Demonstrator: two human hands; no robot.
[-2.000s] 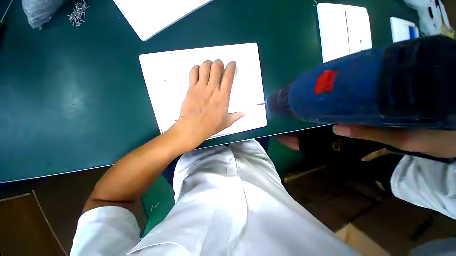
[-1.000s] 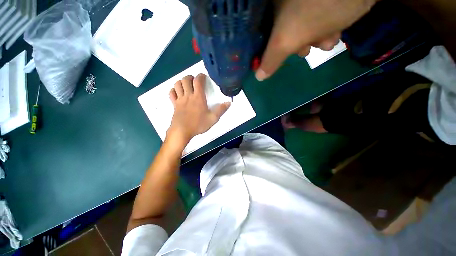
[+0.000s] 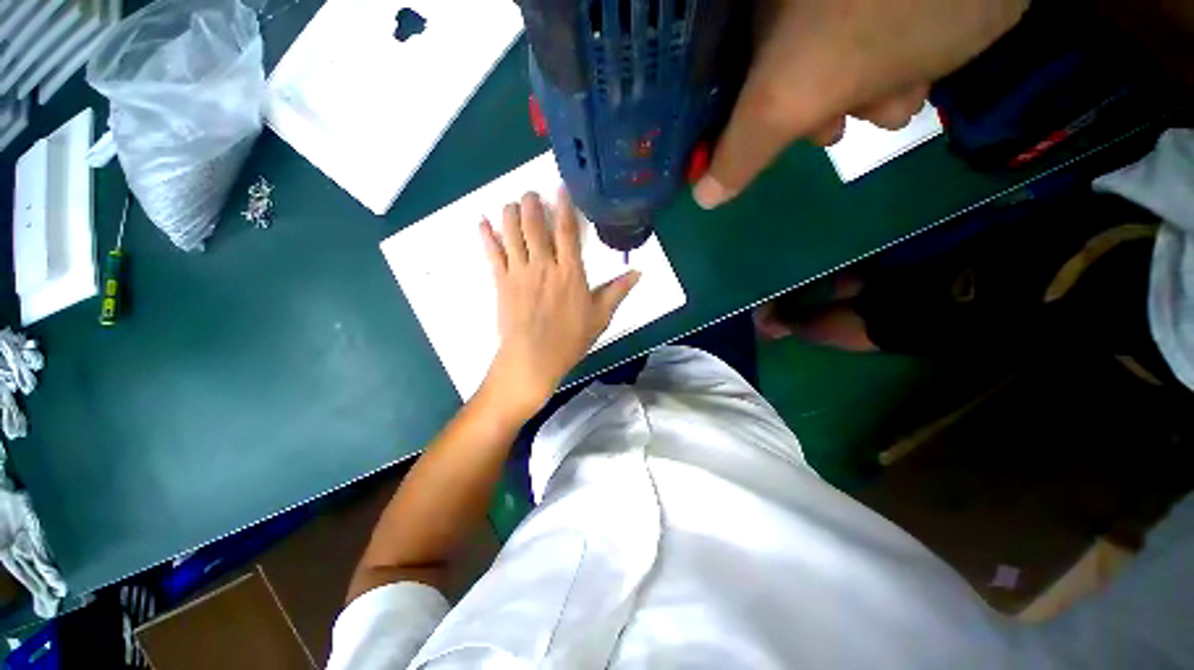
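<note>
A flat white panel (image 3: 439, 282) lies at the near edge of the dark green table. My bare left hand (image 3: 547, 295) rests flat on it, fingers slightly apart and thumb stretched to the right. My bare right hand (image 3: 838, 85) holds a dark blue drill driver (image 3: 629, 144) upright over the panel. Its chuck is just above my left thumb, with a short bit pointing down at the panel's right part. Whether the bit touches the panel or bears a screw is too small to tell. The drill's grip is mostly hidden by my hand.
A white panel with a cut-out (image 3: 386, 98) lies beyond. To the left are a pile of screws (image 3: 259, 203), a bulging clear bag (image 3: 190, 138), a yellow-green screwdriver (image 3: 113, 282) and a long white part (image 3: 55, 223). Crumpled white cloth (image 3: 24, 543) lies at the left edge. Another person's hand shows at right.
Two seconds ago the drill lay sideways at the panel's right edge; it now stands upright over it. Since one second ago, my left hand has shifted slightly right on the panel.
</note>
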